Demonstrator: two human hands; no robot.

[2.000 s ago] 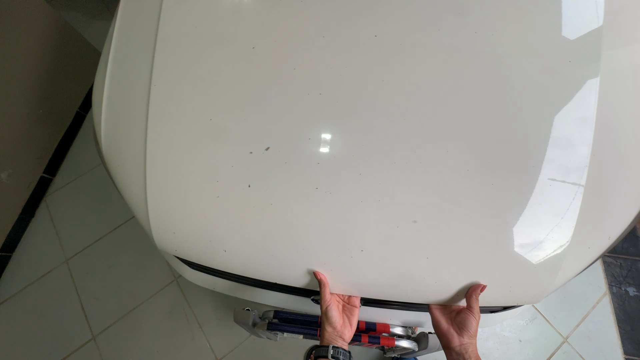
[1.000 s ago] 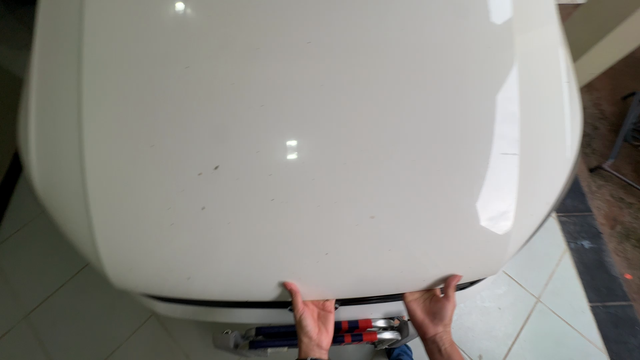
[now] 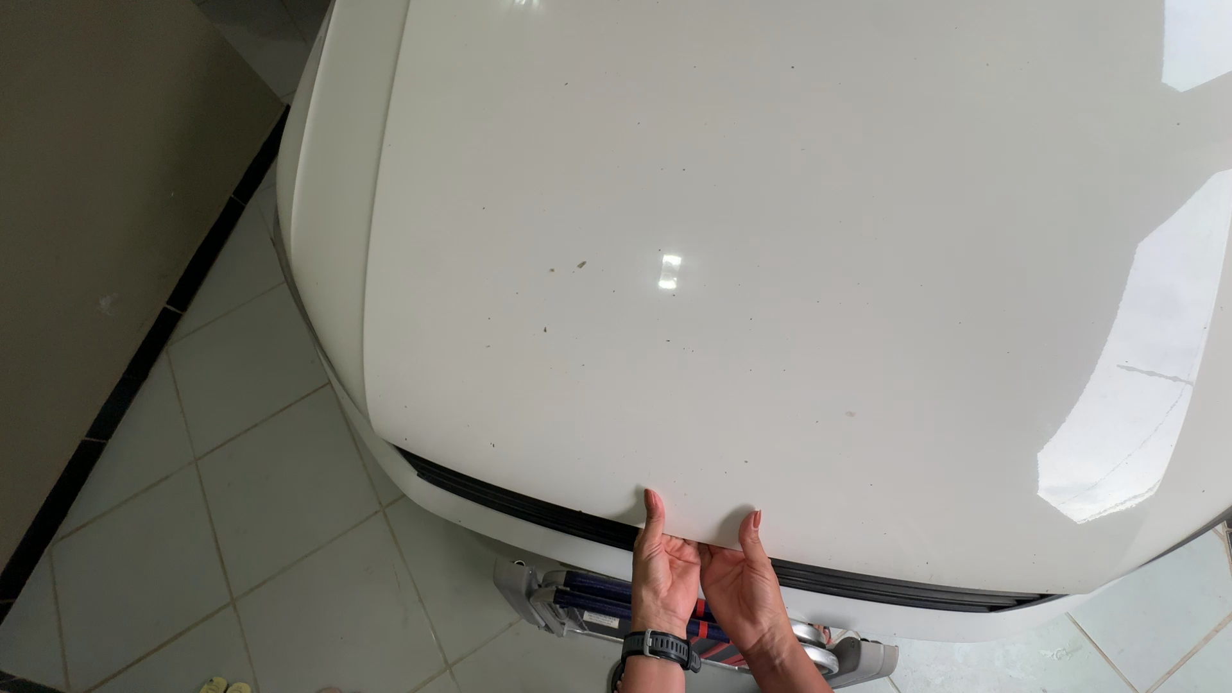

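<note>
The white car hood [image 3: 616,385] fills most of the head view, speckled with small bits of debris. At its front edge, above the black grille strip [image 3: 520,510], both hands are side by side with palms up. My left hand [image 3: 666,577], with a black watch [image 3: 660,649] on its wrist, has its fingers hooked under the edge and its thumb on top. Close beside it, my right hand [image 3: 746,589] holds the edge the same way. The fingertips of both hands are hidden beneath the hood, which looks slightly raised at the front.
Below the front bumper [image 3: 914,616], a folded frame with blue and red tubes [image 3: 592,592] and grey end pieces lies near the tiled floor [image 3: 289,549]. A wall with a black baseboard [image 3: 135,375] runs along the left. Yellow footwear [image 3: 226,685] shows at the bottom edge.
My right hand has moved left along the hood's edge, from a spot well apart to right beside my left hand. The view has shifted.
</note>
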